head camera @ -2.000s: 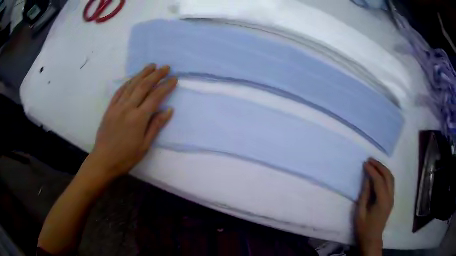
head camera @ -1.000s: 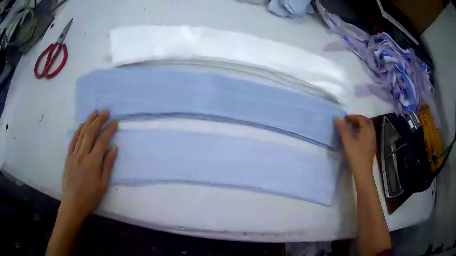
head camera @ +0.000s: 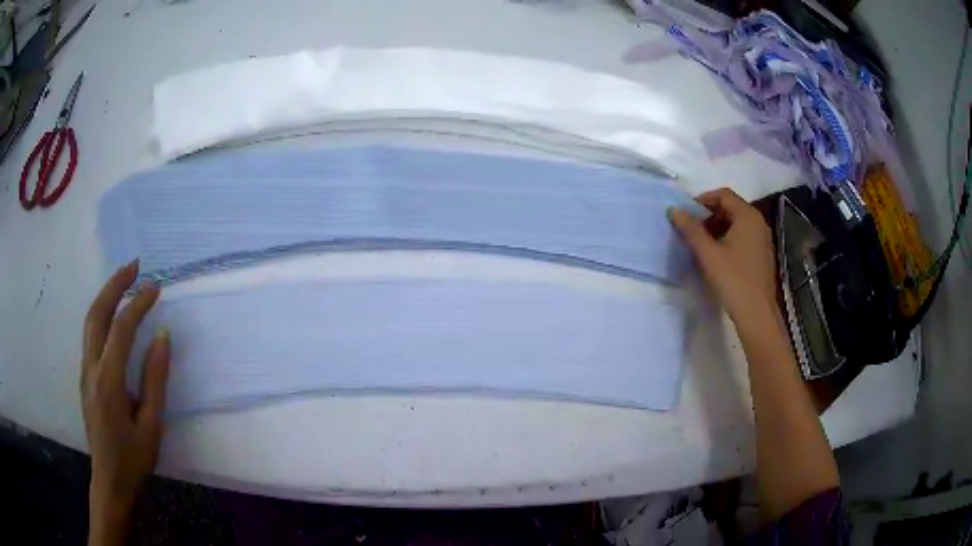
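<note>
Three curved stacks lie one behind another on the white table. The farthest is white interlining (head camera: 426, 87). The middle is a deeper blue striped fabric stack (head camera: 405, 197) with a dark layered near edge. The nearest is a paler blue pile (head camera: 426, 336). My left hand (head camera: 123, 373) is at the left end of the near pile, its fingertips reaching the lower left corner of the middle stack, fingers slightly apart. My right hand (head camera: 728, 247) pinches the right end of the middle stack between thumb and fingers.
Red-handled scissors (head camera: 49, 165) lie at the left. A dark iron (head camera: 831, 283) stands on a brown pad at the right, beside a yellow-orange cord bundle (head camera: 897, 240). Tangled lilac, white and blue strips (head camera: 794, 91) lie at the upper right. The table's white near edge (head camera: 426, 493) curves.
The view has shifted. My right hand has moved from the near pile's right end to the middle stack's right end. My left hand stays near the left ends, its fingers now on the middle stack's corner.
</note>
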